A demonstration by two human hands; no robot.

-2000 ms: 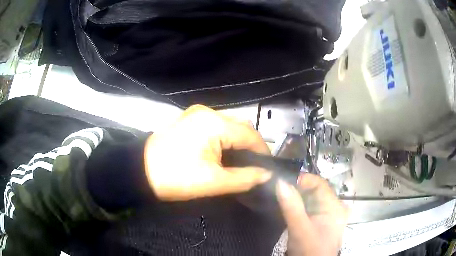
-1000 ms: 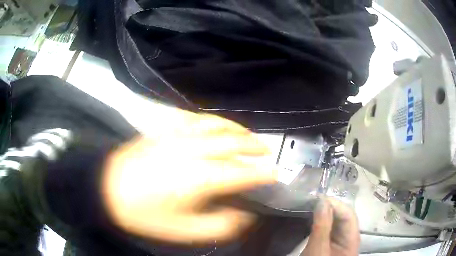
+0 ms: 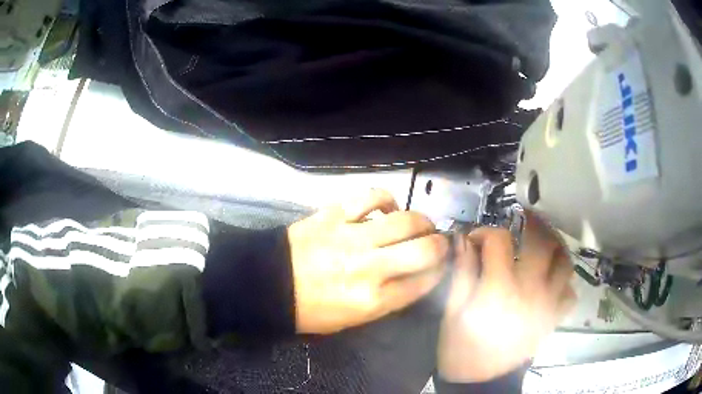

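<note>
A dark garment piece (image 3: pixel 362 358) lies over the front edge of the table below my hands. My left hand (image 3: pixel 362 265) pinches its upper edge between thumb and fingers, left of the machine's needle area. My right hand (image 3: pixel 504 296) is beside it, blurred, with its fingers at the same edge close to the presser foot (image 3: pixel 500 196). The fingertips nearly touch and hide the edge between them. The sewing machine (image 3: pixel 616 154), off-white with a blue JUKI label, stands to the right of my hands.
A large black garment with pale seam lines (image 3: pixel 331 77) lies bunched behind the needle area. A metal slide plate (image 3: pixel 450 196) is set in the bed. Green-handled snips (image 3: pixel 653 286) lie at the right. A ruler-marked edge (image 3: pixel 616 377) runs along the front right.
My left hand has come back from its blurred sweep at the left and now grips the cloth edge. My right hand has moved up and inward, closer to the presser foot.
</note>
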